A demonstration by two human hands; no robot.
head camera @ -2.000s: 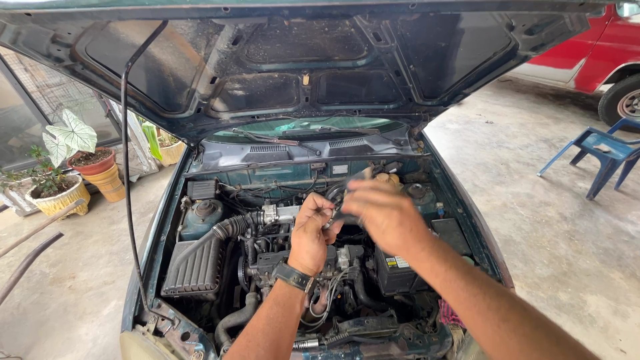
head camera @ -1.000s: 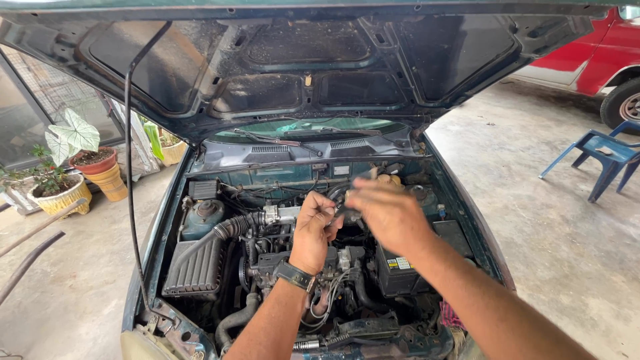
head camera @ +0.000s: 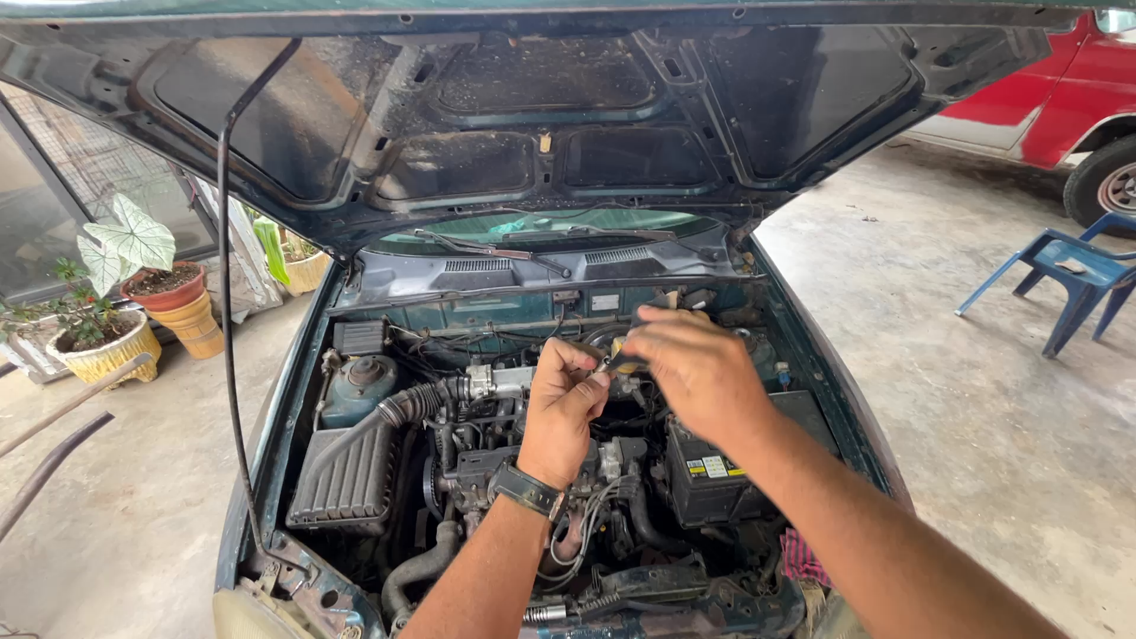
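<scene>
My left hand (head camera: 568, 399), with a dark watch on its wrist, pinches a small metal piece (head camera: 607, 362) between thumb and fingertips above the engine. Close beside it on the right, my right hand (head camera: 697, 368) is curled around a dark object (head camera: 626, 353) that reaches toward the small piece; its kind cannot be told, as the fingers hide much of it and are slightly blurred. Below both hands lies the car engine (head camera: 524, 461), with spark plug leads (head camera: 586, 524) showing to the right of my left wrist.
A prop rod (head camera: 224, 266) stands at the left under the raised hood (head camera: 546, 89). Around the engine are a ribbed air filter housing (head camera: 346, 479), a black car battery (head camera: 710, 479) and a striped cloth (head camera: 803, 557). Potted plants (head camera: 106, 346) stand left, a blue plastic chair (head camera: 1074, 275) right.
My right hand has shifted slightly beside my left hand and looks less blurred now. My left hand keeps its pinch in nearly the same place.
</scene>
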